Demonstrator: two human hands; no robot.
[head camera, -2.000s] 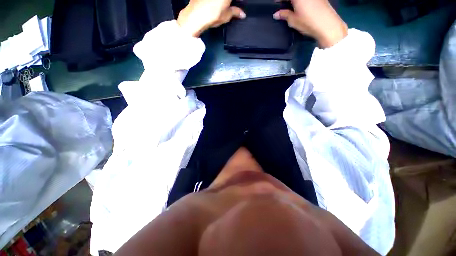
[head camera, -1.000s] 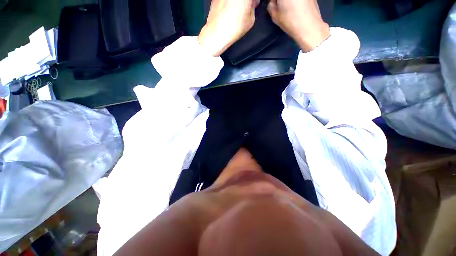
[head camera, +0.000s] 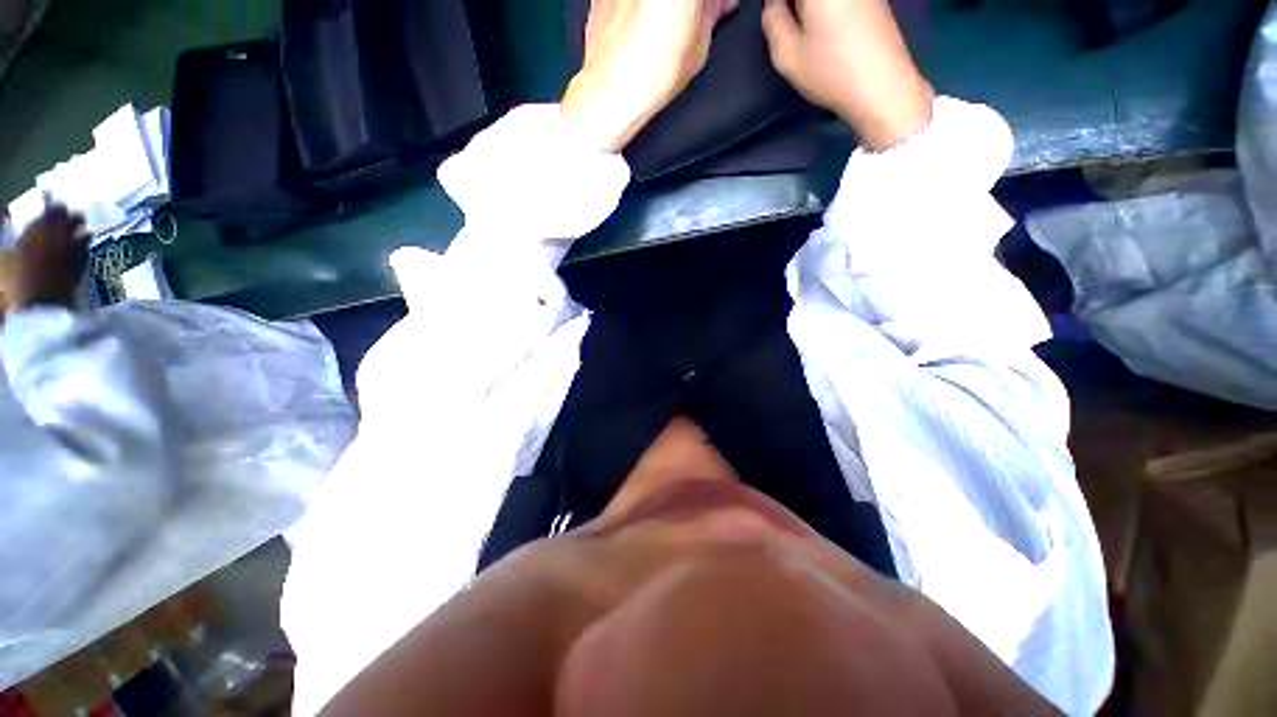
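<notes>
A black piece (head camera: 721, 105) lies tilted at the top centre of the bench, with another flat black layer showing under its right side. My left hand (head camera: 647, 56) is on its upper left part, fingers curled and cut off by the top edge. My right hand (head camera: 840, 59) is at its upper right, fingertips bent toward the piece. Both hands are partly cut off, so the grip of the fingertips is hard to see.
Black formed pieces (head camera: 231, 126) stand in an overlapping row at left. White cards (head camera: 126, 168) and metal rings (head camera: 112, 261) lie at far left, where a neighbour's hand (head camera: 45, 258) reaches. Dark pieces lie at upper right. Another person's pale sleeve (head camera: 1162, 280) is at right. Brown cartons (head camera: 1190, 560) are lower right.
The black piece has turned from square to tilted, and my hands have drawn closer together over it. The neighbour's hand has come in at the white cards.
</notes>
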